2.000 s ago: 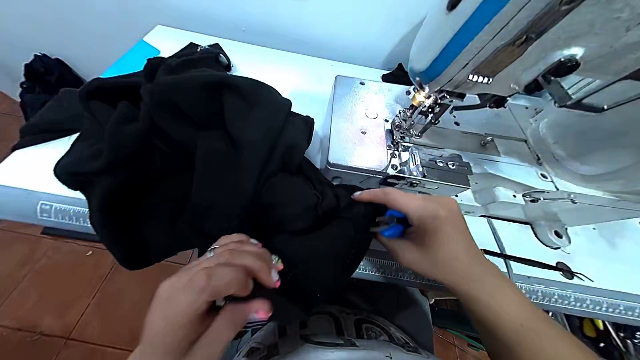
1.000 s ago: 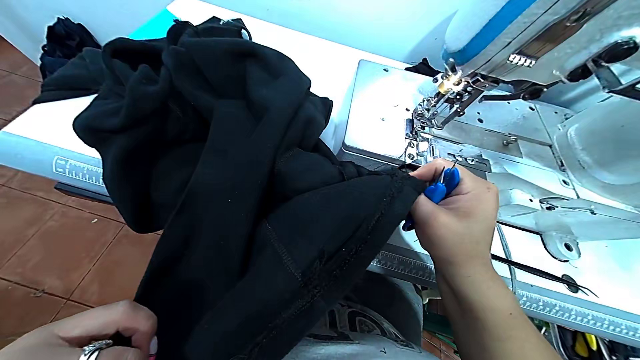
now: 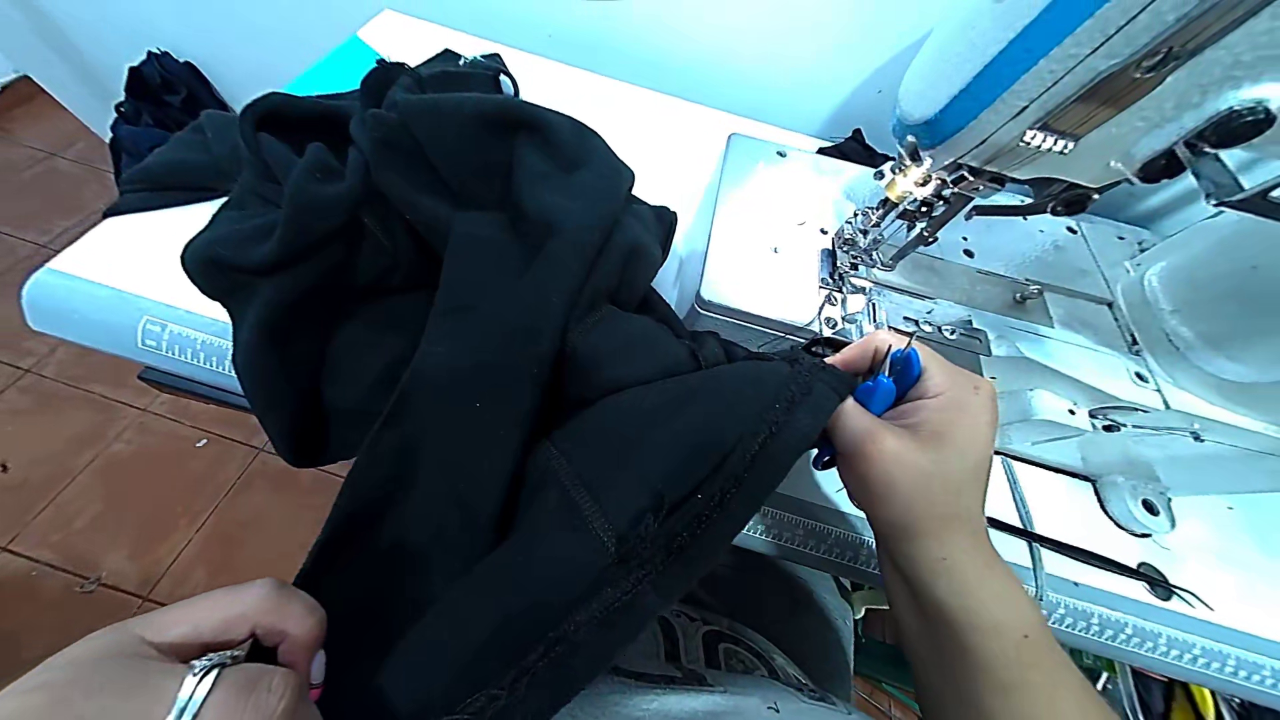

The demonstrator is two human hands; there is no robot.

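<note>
A black fabric garment (image 3: 480, 330) with overlocked seams lies bunched on the white table and hangs over its front edge. My left hand (image 3: 220, 650), wearing rings, grips its lower left edge. Near the sewing machine's needle area, my right hand (image 3: 915, 440) pinches the garment's seamed corner between thumb and finger. Small blue-handled thread snips (image 3: 885, 385) are also held in that hand, their thin metal tips pointing up. Between the two hands the seamed edge is stretched out. The machine's presser foot and needle area (image 3: 850, 290) stand just beyond my right hand.
The industrial sewing machine (image 3: 1060, 90) fills the right side. Its metal bed plate (image 3: 770, 230) lies behind the garment. Measuring scales run along the table's front edge (image 3: 90, 310). Dark fabric (image 3: 165, 100) is piled at the far left, and a black scrap (image 3: 855, 148) lies behind the machine.
Since two seconds ago my left hand has moved down and left, spreading the garment's edge. My right hand stays near the machine with the snips. Little differs from one second ago.
</note>
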